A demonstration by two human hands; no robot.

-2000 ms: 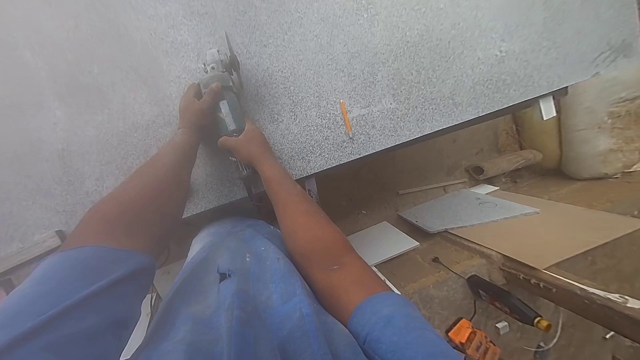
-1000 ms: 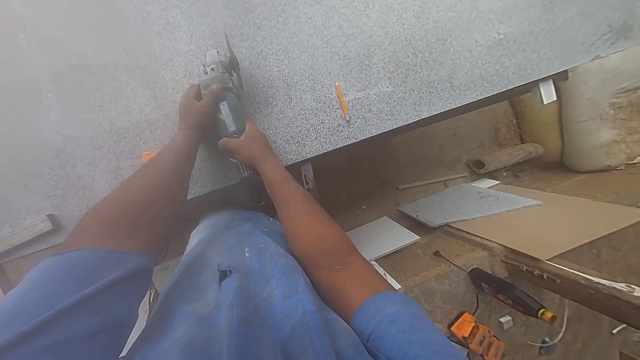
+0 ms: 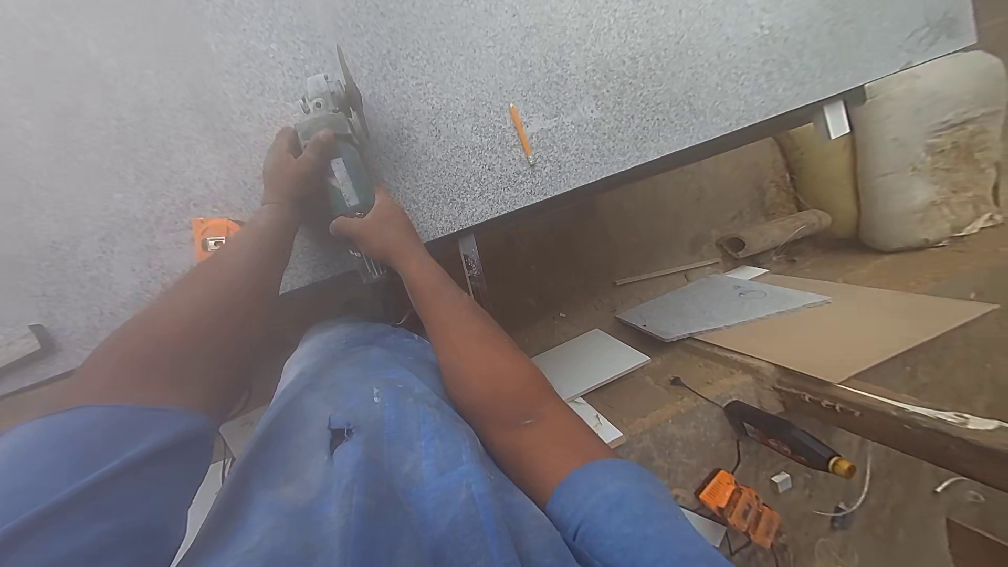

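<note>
An angle grinder (image 3: 340,157) with a green body and grey gear head rests over the speckled grey granite slab (image 3: 630,71), its thin disc upright on the right side. My left hand (image 3: 291,169) grips the head end of the grinder. Around the rear of its body my right hand (image 3: 379,228) is closed. Whether the disc spins or touches the stone I cannot tell; pale dust hazes the slab at left. An orange pencil (image 3: 521,134) lies on the slab right of the grinder. Beside my left forearm is an orange tool (image 3: 214,236), partly hidden.
Below the slab's front edge lie a grey stone offcut (image 3: 720,305), a brown board (image 3: 850,323) and a white tile (image 3: 591,362). A black bottle with a yellow cap (image 3: 787,437), an orange device (image 3: 739,508) and a wooden beam (image 3: 890,425) are lower right. Filled sacks (image 3: 925,157) stand at right.
Both hands keep hold of the grinder, which has hardly moved on the slab. The orange tool beside my left forearm shows more than before. The view has shifted slightly.
</note>
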